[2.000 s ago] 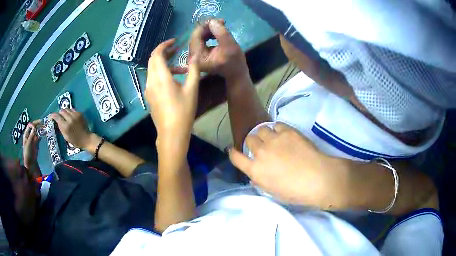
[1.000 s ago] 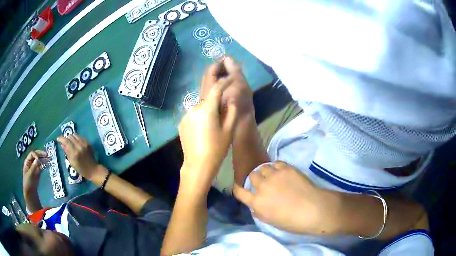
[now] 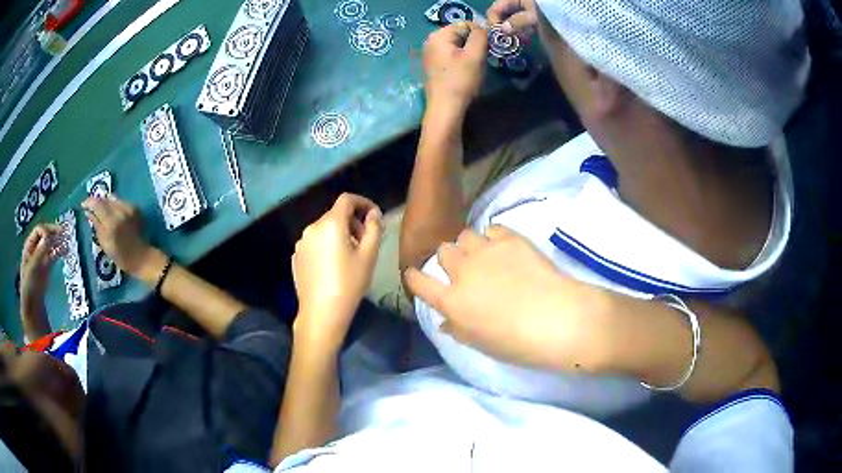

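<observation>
My left hand (image 3: 337,263) is raised in front of the bench edge, off the mat. Its fingers and thumb are curled together and nothing shows in them. My right hand (image 3: 517,300) wears a thin white bracelet and lies flat, fingers apart, on the upper arm of the white-shirted coworker beside me. That coworker's hands (image 3: 454,69) are at a ringed plate (image 3: 503,42) at the top right; what they grip is too small to tell. Loose pale rings (image 3: 372,38) lie on the mat, with another set of rings (image 3: 330,130) nearer the bench edge.
A tall stack of three-seat plates (image 3: 245,46) stands on the green bench (image 3: 277,171). A thin rod (image 3: 233,171), a single plate (image 3: 173,166) and a black-ringed plate (image 3: 166,66) lie around it. A dark-clothed coworker's hands (image 3: 120,236) work on plates at left.
My left hand has come away from the white-shirted coworker's hands and moved down and left. That coworker's hands have moved up and right to a plate. My right hand stays on the coworker.
</observation>
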